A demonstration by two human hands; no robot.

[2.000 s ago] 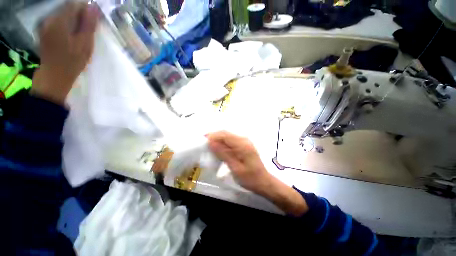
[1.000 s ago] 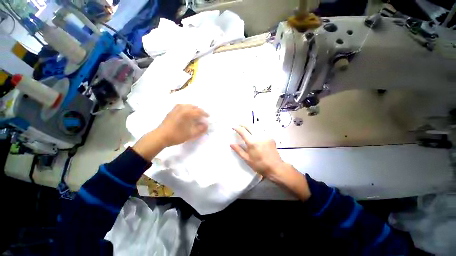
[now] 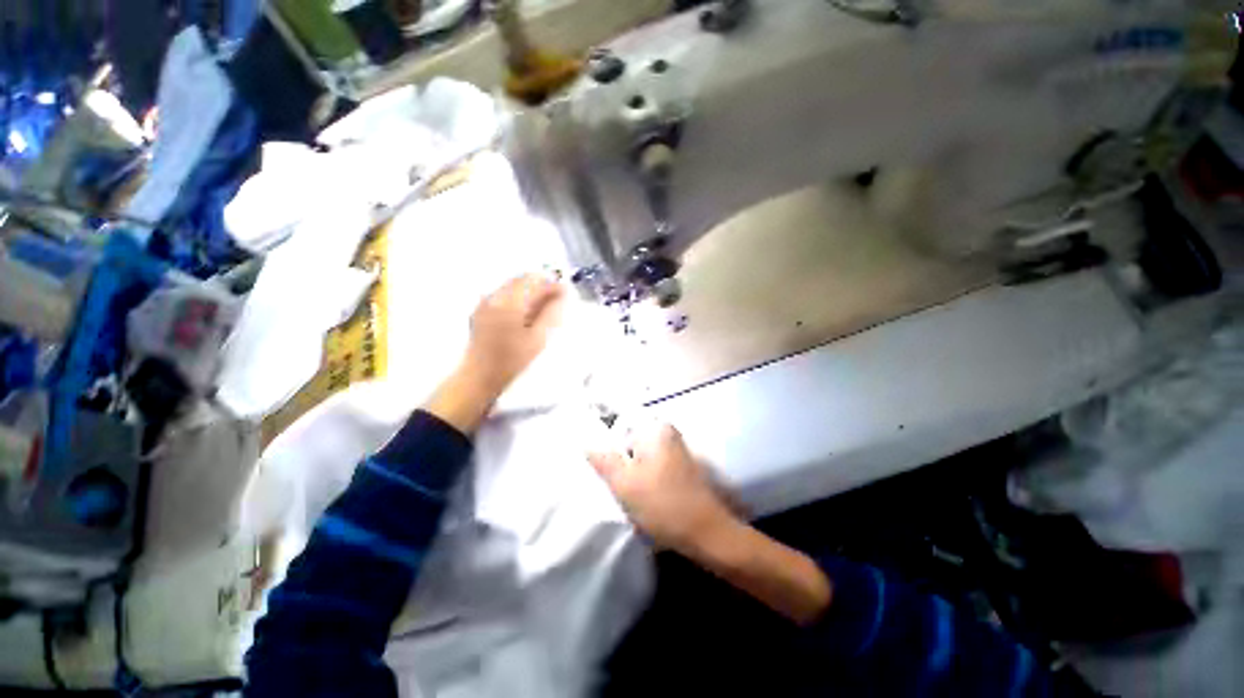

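Note:
A large white garment panel [image 3: 505, 518] lies on the table left of the needle area and hangs over the front edge. My left hand [image 3: 514, 327] is on the cloth close to the presser foot and needle [image 3: 625, 292], fingers curled; the grip is washed out by glare. My right hand [image 3: 664, 488] is nearer the table's front edge, thumb and fingers together on the cloth's right edge. The cream-white lockstitch machine [image 3: 846, 109] stands to the right of my left hand.
A white heap of cut parts [image 3: 293, 191] lies at the back left, beside yellow packing tape [image 3: 358, 327]. A blurred grey-blue second machine [image 3: 68, 477] is at far left. White cloth [image 3: 1146, 464] is heaped at right, beyond the table.
The view has swung right. My left hand has moved to beside the needle area, my right hand to the cloth's edge near the front. The panel, held up earlier, now lies and drapes over the front edge.

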